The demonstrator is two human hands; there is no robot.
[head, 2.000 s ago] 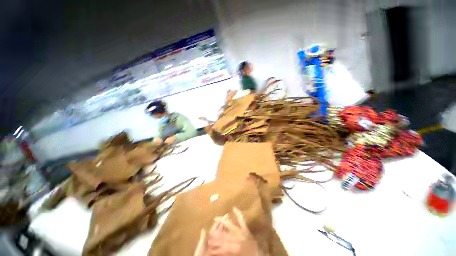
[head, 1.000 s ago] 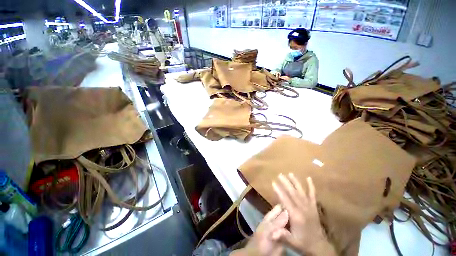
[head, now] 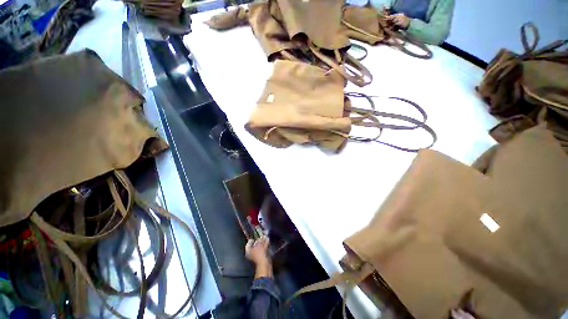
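Observation:
A large brown bag body [head: 436,230] with a small white label [head: 489,222] lies at the right on the white table, its strap trailing over the near edge. My left hand [head: 257,248], below a dark blue sleeve, reaches down into an open cardboard box [head: 239,198] in the gap between the tables. Its fingers are at small red and white items; whether they grip one is not clear. Only the fingertips of my right hand [head: 462,313] show, at the bottom edge by a fold in the bag; their hold cannot be told.
Another brown bag [head: 305,103] with looped straps lies farther back, with a brown pile behind it. A large brown bag [head: 68,131] with dangling straps lies on the left table. More brown bags [head: 542,81] are at the right. A person in green sleeves [head: 430,25] works at the back.
The view has turned downward. My hands, earlier together over the bag, are now apart: the left down at the box, the right low at the bag and mostly out of the picture.

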